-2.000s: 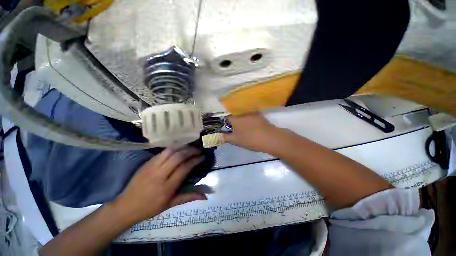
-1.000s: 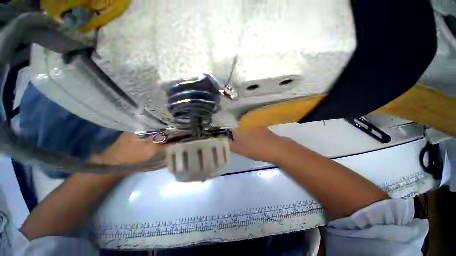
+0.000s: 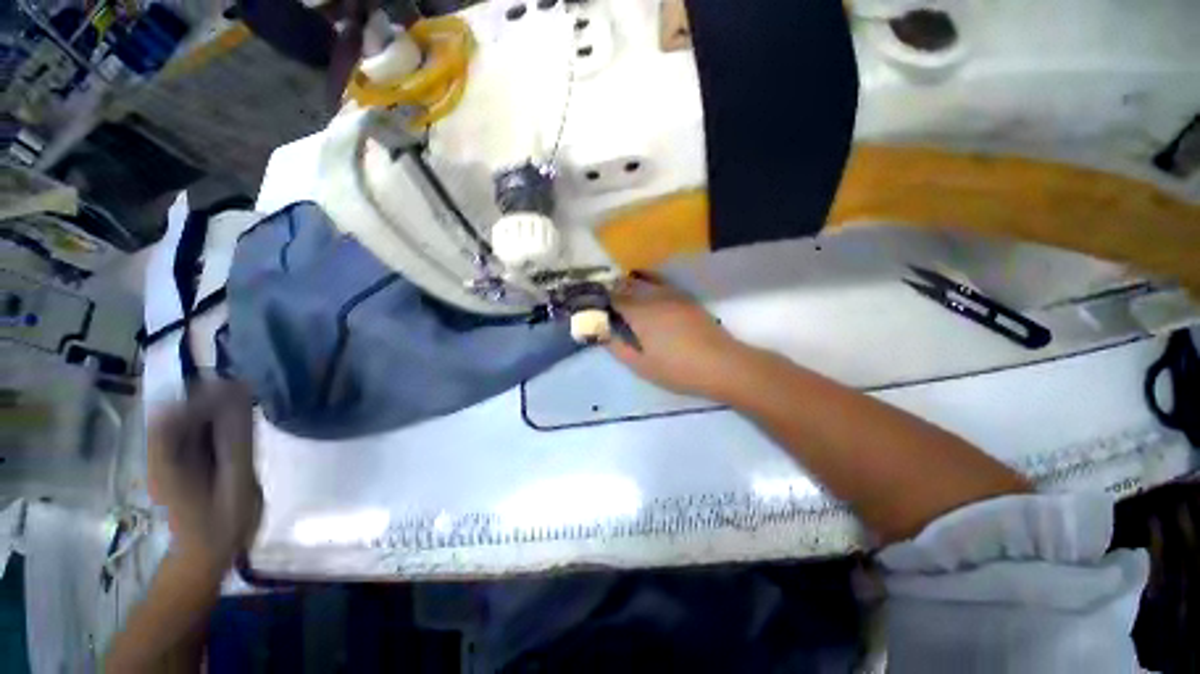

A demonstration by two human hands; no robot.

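The grey-blue garment piece [image 3: 382,336] lies on the white table left of the sewing machine [image 3: 632,119], its right end running under the needle area. My right hand [image 3: 671,340] is at the needle area, fingertips partly behind the metal parts, on the cloth's dark right end. My left hand [image 3: 207,474] is blurred at the table's left edge, below and left of the cloth; its fingers look curled, and whether it holds anything cannot be told. The ribbed tension knob [image 3: 526,241] is above the needle area.
Thread snips [image 3: 980,310] lie on the machine bed at right. Black scissors handles [image 3: 1171,385] are at the right table end. A dark fabric band [image 3: 776,119] drapes over the machine arm. White and black strips [image 3: 171,283] are at left. A printed scale [image 3: 632,516] runs along the front edge.
My left hand has moved from the needle area to the left table edge. The view has pulled back, showing more of the cloth. My right hand remains near the needle.
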